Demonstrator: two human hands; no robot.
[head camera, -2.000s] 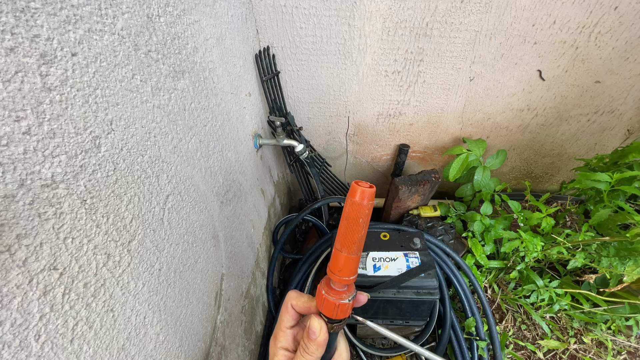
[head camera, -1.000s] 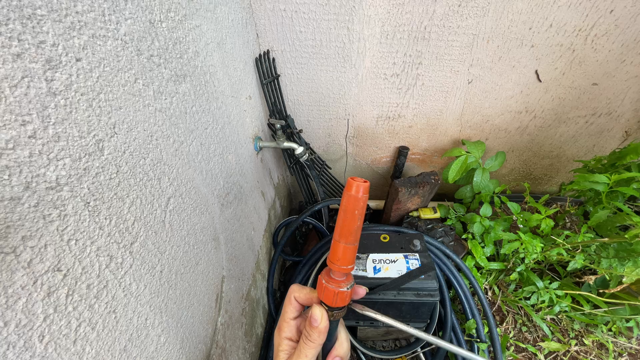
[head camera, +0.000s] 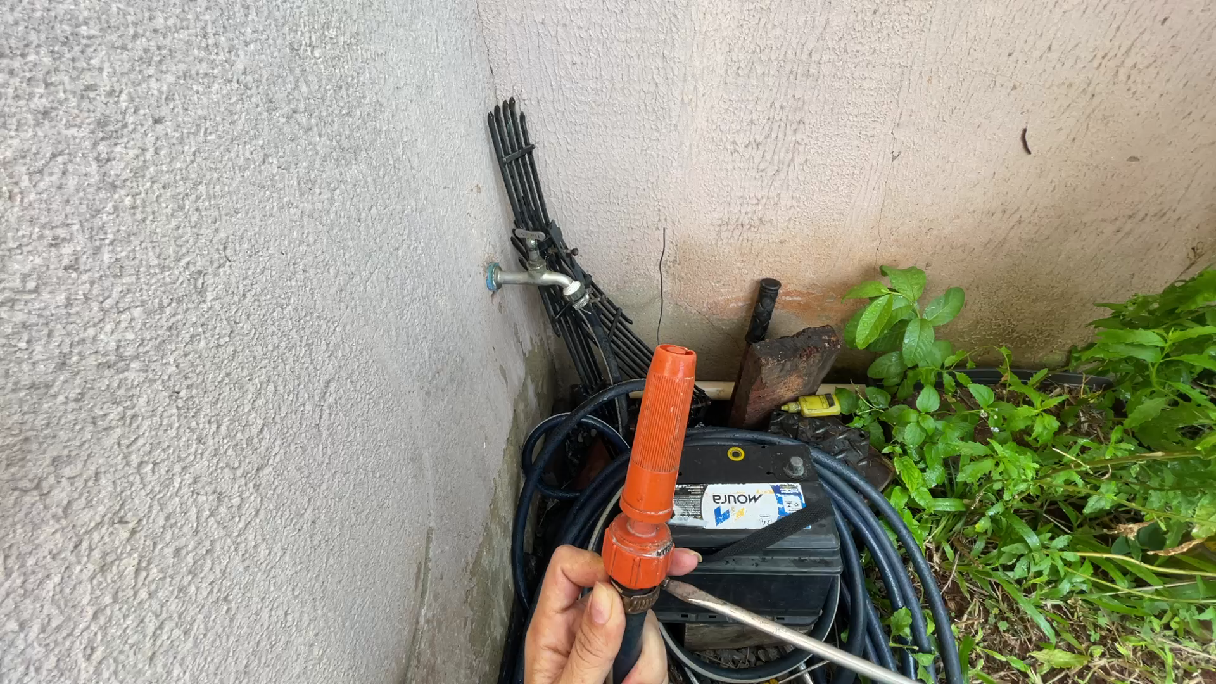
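My left hand (head camera: 584, 622) grips the end of a dark garden hose (head camera: 630, 646) just below an orange plastic spray nozzle (head camera: 660, 432), which points up. A worm-drive hose clamp (head camera: 636, 598) circles the hose at the nozzle's base. From the lower right, the metal shaft of a screwdriver (head camera: 779, 631) reaches in, its flat tip at the clamp's right side. The screwdriver's handle and my right hand are out of view. Behind the nozzle stands a black Moura battery (head camera: 760, 570) with coiled hose (head camera: 893, 560) around it.
A metal tap (head camera: 537, 276) sticks out from the rough left wall (head camera: 237, 332). Black slatted plastic (head camera: 522, 176) leans in the corner. Behind the battery are a brick (head camera: 784, 372), a black grip (head camera: 763, 309) and a small yellow bottle (head camera: 815, 406). Green plants (head camera: 1035, 475) grow at right.
The screwdriver shaft has shifted slightly against the clamp, and the nozzle has moved a little within the view. My left hand keeps its hold on the hose.
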